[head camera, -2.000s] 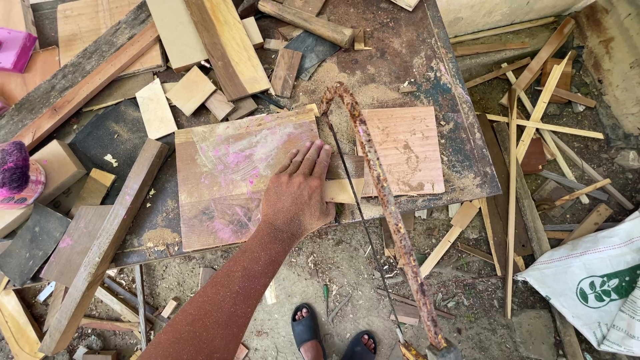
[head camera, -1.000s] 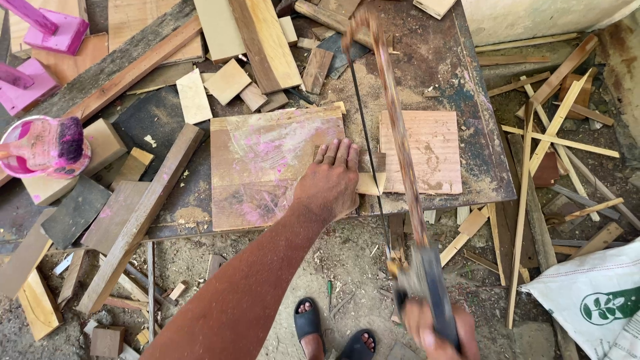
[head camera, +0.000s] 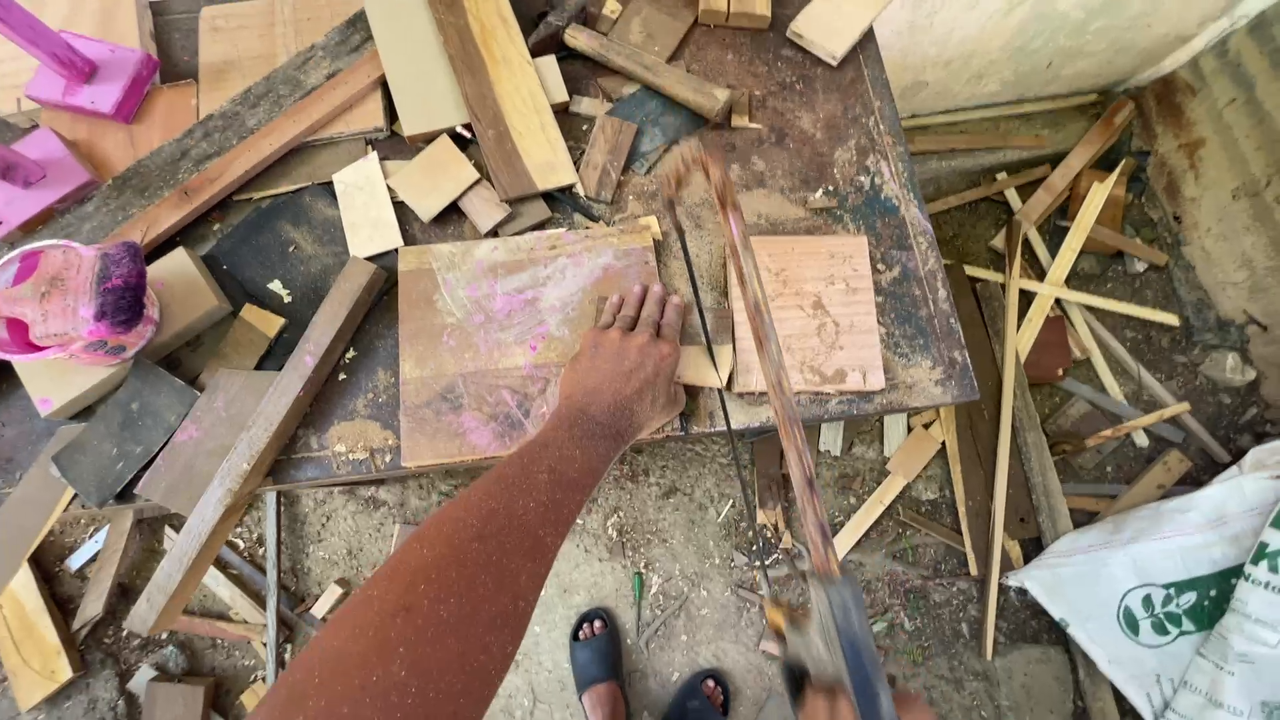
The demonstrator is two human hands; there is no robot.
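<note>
My left hand (head camera: 628, 365) presses flat on a small two-toned wood piece (head camera: 708, 345) that juts out past the right edge of a paint-stained wooden board (head camera: 490, 350). At the bottom edge, my right hand (head camera: 840, 703), partly cut off and blurred, grips the handle of a rusty bow saw (head camera: 770, 385). The saw's thin blade crosses the small piece just right of my left hand. A square of light plywood (head camera: 808, 315) lies right of the blade, with sawdust on it.
The worktable (head camera: 910, 340) carries wood offcuts (head camera: 434, 178), a long batten (head camera: 260, 440) and a pink paint pot with a brush (head camera: 75, 300). Thin sticks (head camera: 1003, 440) lie on the ground at right beside a white sack (head camera: 1150, 590). Sandalled feet (head camera: 598, 660) stand below the table.
My right hand, out of view two seconds ago, came into view at the saw handle and now sits lower, at the frame's edge. My left hand stays on the wood.
</note>
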